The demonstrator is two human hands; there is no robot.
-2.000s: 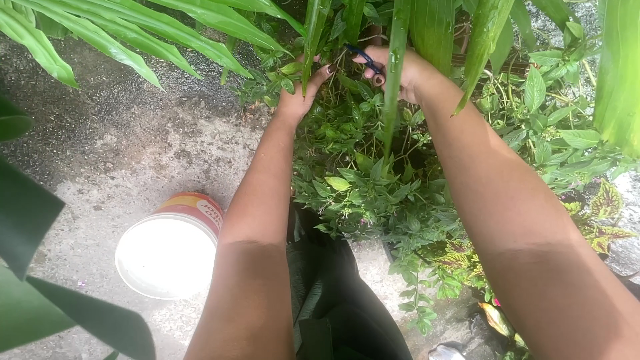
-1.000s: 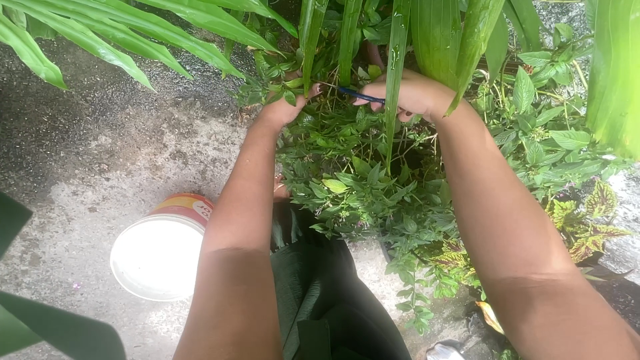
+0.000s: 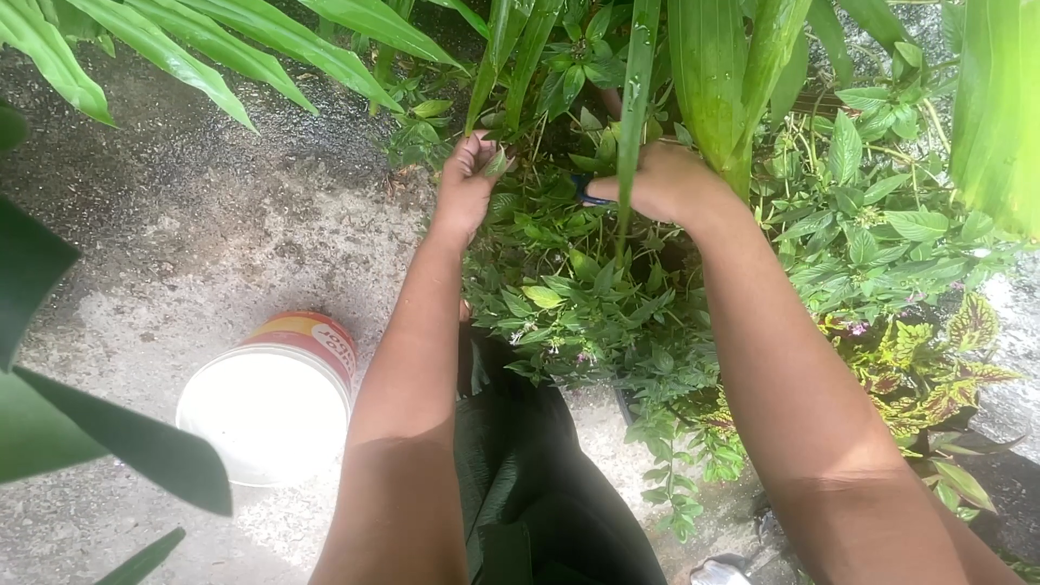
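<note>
My left hand (image 3: pixel 473 175) has its fingers curled around a small leafy sprig (image 3: pixel 496 162) at the left edge of a bushy green plant (image 3: pixel 569 301). My right hand (image 3: pixel 670 183) is in the foliage to the right, partly behind a long hanging leaf (image 3: pixel 632 114). It grips a dark blue handle (image 3: pixel 587 191), which looks like that of scissors or snips; the blades are hidden or cannot be made out.
A white bucket (image 3: pixel 264 414) with a red and yellow label stands on the concrete ground (image 3: pixel 203 244) at left. Long leaves hang across the top. Yellow-and-red coleus (image 3: pixel 910 349) grows at right, and dark blurred leaves (image 3: pixel 122 431) are near at lower left.
Both hands have come lower in view, and the left one has moved away from the blue-handled tool. The small sprig now shows in its fingers. The tool's blue part now sits lower, among the leaves.
</note>
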